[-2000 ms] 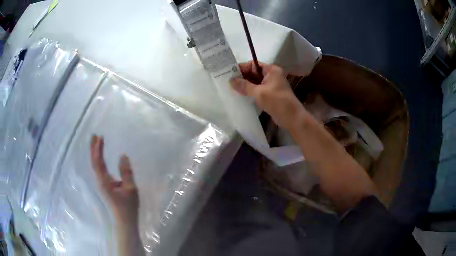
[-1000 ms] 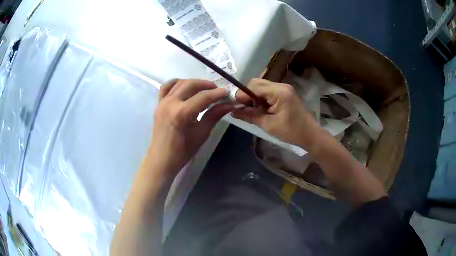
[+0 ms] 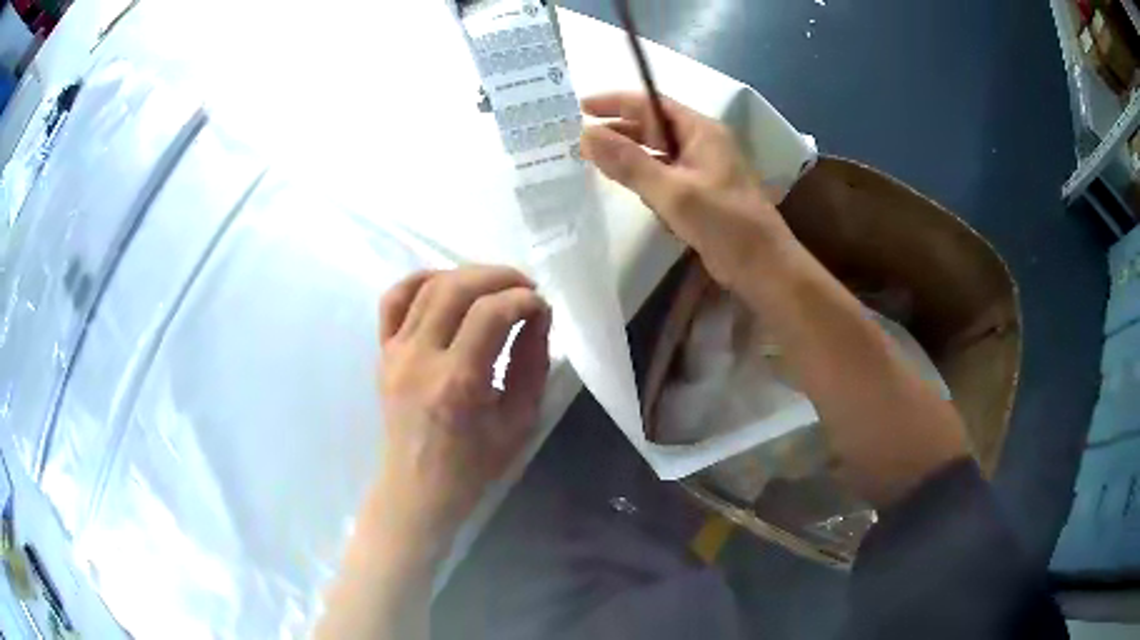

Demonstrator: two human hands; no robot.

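Observation:
My right hand point(image 3: 688, 175) is closed around a thin dark reddish-brown stick point(image 3: 646, 69) that points up. Its thumb and index fingertips are at the right edge of the label strip point(image 3: 531, 106). The strip has printed blocks on its upper part and is blank lower down; it hangs past the table edge and folds towards the carton. My left hand point(image 3: 463, 363) is left of the strip, fingers curled and fingertips close together; whether a sticker is between them cannot be told. Large clear plastic bags point(image 3: 238, 363) lie flat, with strong glare.
A white-covered table point(image 3: 338, 75) bears the bags. An open brown carton point(image 3: 975, 288) with whitish ribbons inside stands at its right corner, partly behind my right forearm. Dark small items lie at the lower left. Shelving point(image 3: 1100, 113) is at the far right.
My hands were together at the strip and are now apart. My right hand has moved up, and the stick has swung from up-left to nearly upright. The blank strip hangs lower in a sharp fold.

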